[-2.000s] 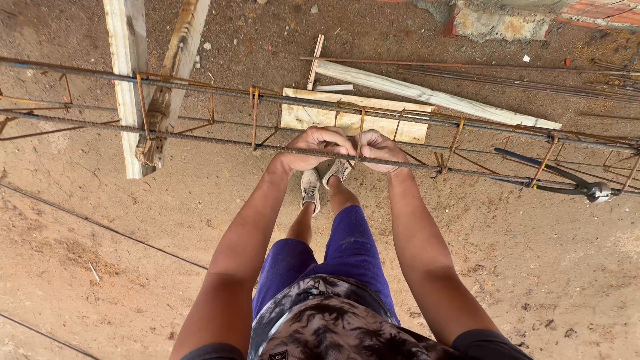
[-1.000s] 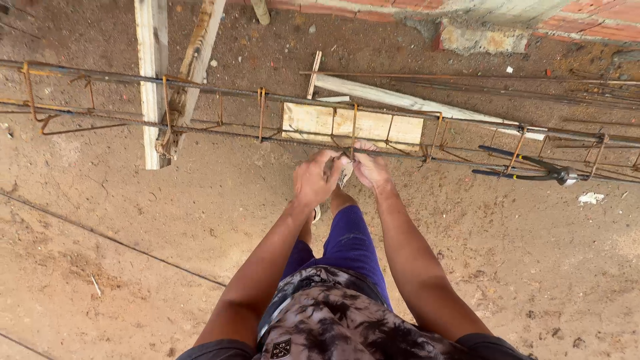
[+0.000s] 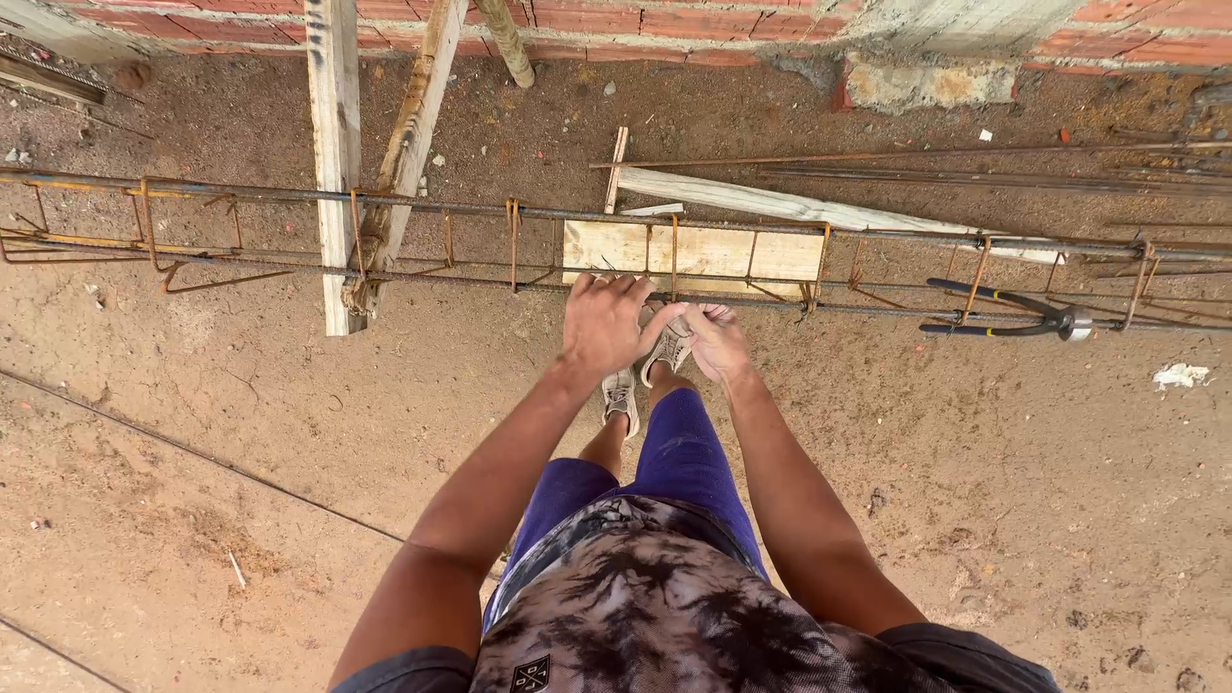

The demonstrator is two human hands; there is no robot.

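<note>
A long rebar cage of ribbed steel bars and rusty stirrups (image 3: 514, 245) crosses the view from left to right. My left hand (image 3: 606, 322) rests over the cage's near bar with its fingertips on the steel. Just right of it, my right hand (image 3: 712, 339) has its fingers bent and pinched together below the same bar, close to a stirrup; whether a thin wire is between them cannot be told. Pincers with black and yellow handles (image 3: 1044, 320) hang on the cage at the right.
Two upright-leaning timbers (image 3: 335, 125) meet the cage at the left. Beyond it lie a pale board (image 3: 606, 248), a long wooden strip (image 3: 770, 200) and loose rebars (image 3: 924, 175) on the dirt. A brick wall (image 3: 587, 19) runs along the top.
My left hand, near the right hand and below the bar a second ago, now lies over the bar with its fingers spread. The view has shifted toward the wall.
</note>
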